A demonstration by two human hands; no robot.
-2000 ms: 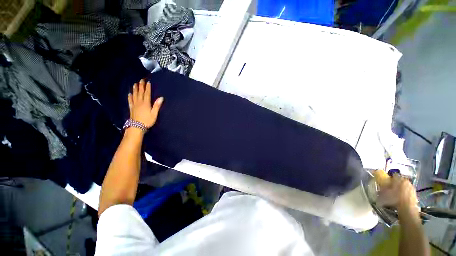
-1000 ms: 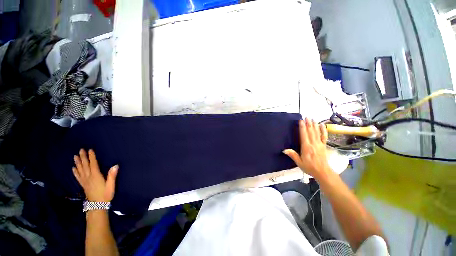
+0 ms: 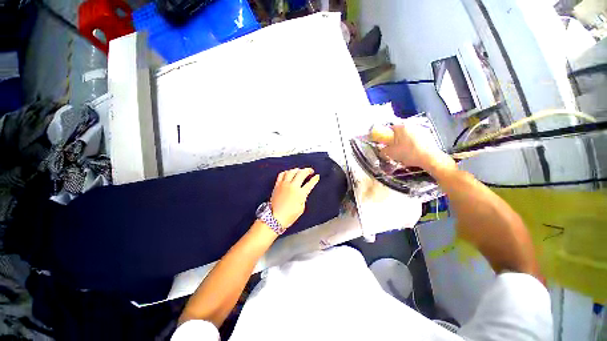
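The navy garment (image 3: 180, 216) lies smooth over the long pressing form, its right end rounded. My left hand (image 3: 291, 198) rests on the cloth near that right end, palm down, with a metal bracelet at the wrist. My right hand (image 3: 407, 148) grips the yellow-tan handle of the steam iron (image 3: 379, 172), just right of the form's end. The iron is tilted, with its plate edge towards the cloth and not on it. The form itself is hidden under the garment.
The white pressing table (image 3: 246, 100) extends behind the form, with a white beam (image 3: 133, 113) across its left side. Patterned garments (image 3: 73, 153) are heaped at left. A blue crate (image 3: 200, 33) and a red crate (image 3: 103, 20) stand beyond. Black and pale hoses run off right.
My left hand has moved right along the garment, near its end. My right hand has left the cloth and taken hold of the iron. The view has shifted.
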